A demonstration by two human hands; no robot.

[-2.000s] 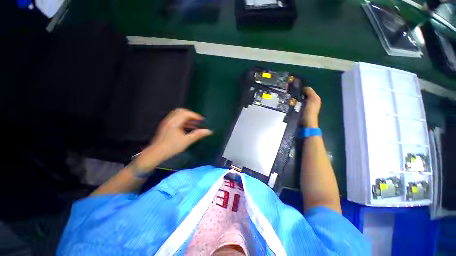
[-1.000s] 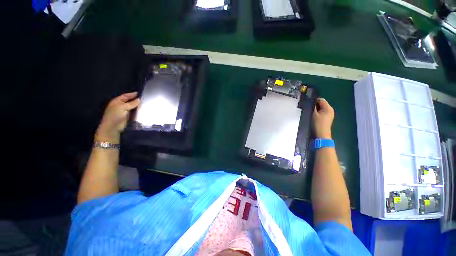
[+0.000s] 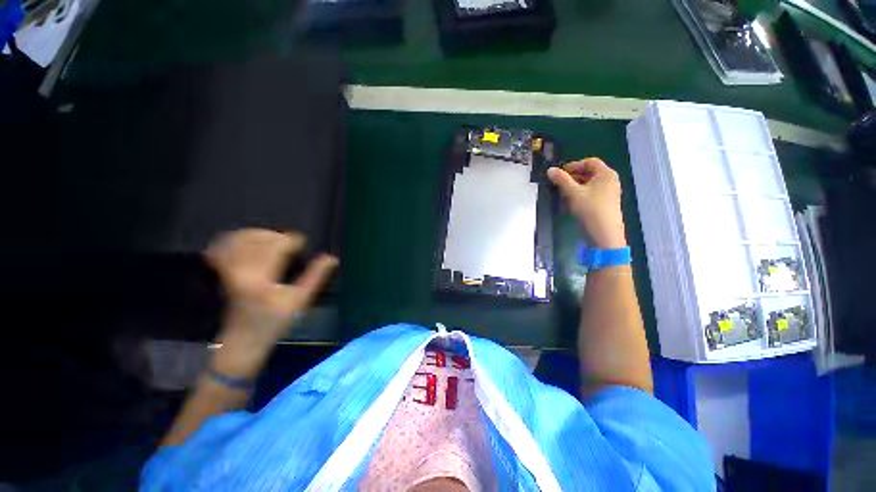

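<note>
One open tablet body [image 3: 492,216] lies flat on the green mat in front of me, with a silver-grey panel and a small board [image 3: 499,142] with a yellow patch at its top end. My right hand [image 3: 591,197], with a blue wrist strap, has its fingertips on the tablet's upper right edge. My left hand [image 3: 264,279] is blurred, its thumb and fingers apart with nothing seen in it, over the near part of a black foam tray [image 3: 259,154]. The tray's inside is too dark to read.
A stack of white board trays [image 3: 706,192] stands at right, with a few boards [image 3: 788,325] in its near pockets. A blue bin [image 3: 783,413] is below it. A pale strip [image 3: 499,102] crosses the mat. Black foam holders [image 3: 495,29] and clear-covered units [image 3: 730,43] lie beyond.
The tablet seen in the left foam tray one second ago no longer shows; dark foam is there instead. My left hand has moved right and nearer me. My right hand stays at the tablet's edge.
</note>
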